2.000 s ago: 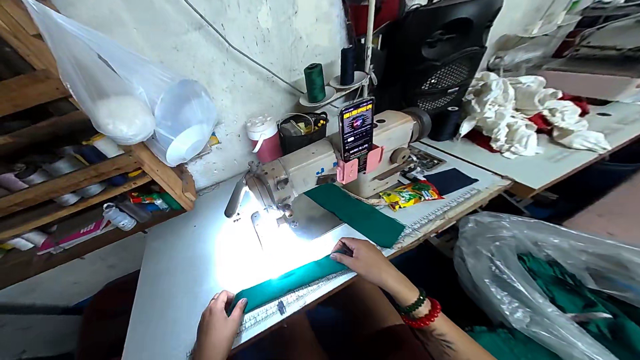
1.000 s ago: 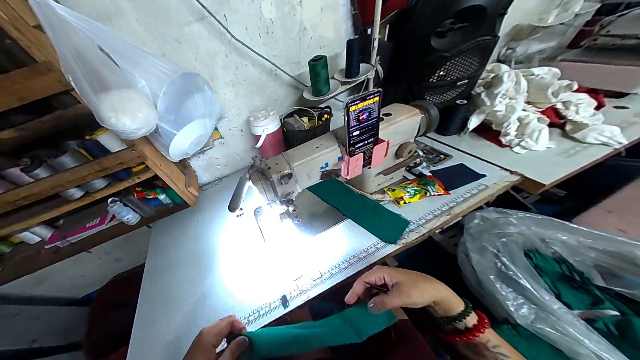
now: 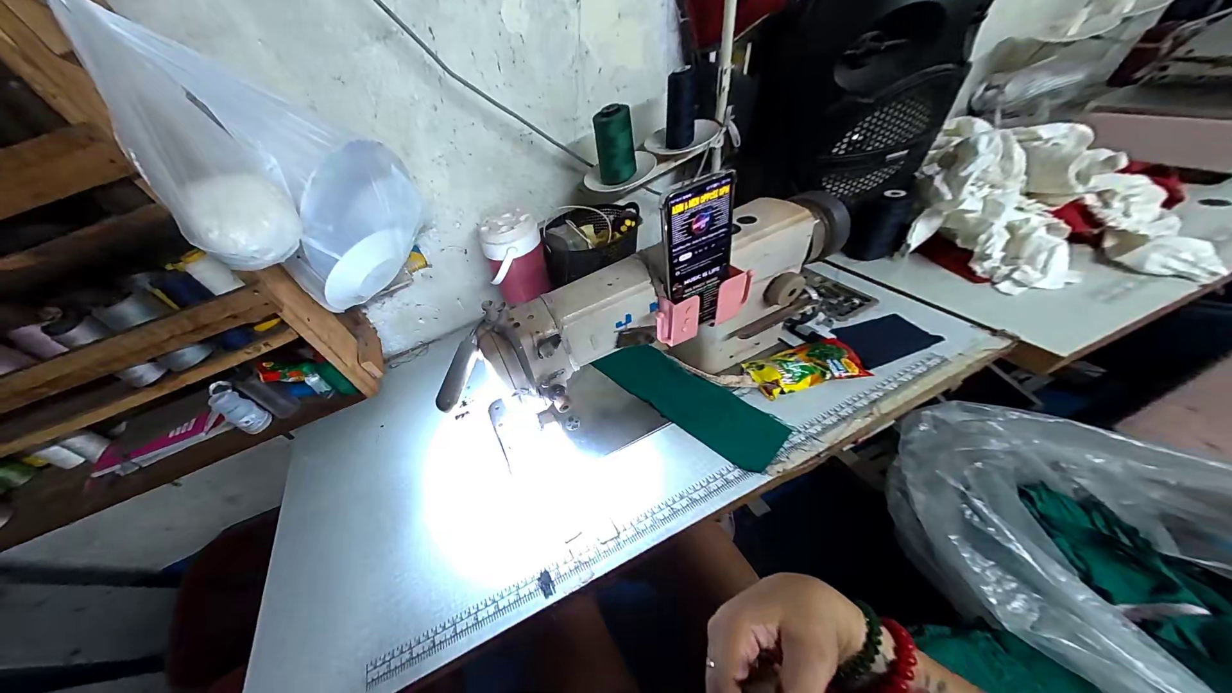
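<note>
My right hand [image 3: 784,630], with a green and a red beaded bracelet at the wrist, is low in the view, in front of the table's edge. Its fingers curl inward and run off the bottom edge, so what they hold cannot be told. My left hand is out of view. On the white table [image 3: 337,539] stands a sewing machine [image 3: 602,308] with its lamp lit over the needle area. A dark green fabric strip [image 3: 698,404] lies across the machine's bed and the tabletop.
A pink holder [image 3: 679,320] carries a phone [image 3: 698,241] on the machine. A snack packet [image 3: 807,368] and navy fabric [image 3: 885,339] lie at right. A plastic bag [image 3: 972,500] with green fabric is beside the table. Wooden shelves [image 3: 125,351] with thread spools stand left.
The green strip held between both hands over the table's front edge has gone from view. My left hand has left the view, and my right hand has moved down and toward me.
</note>
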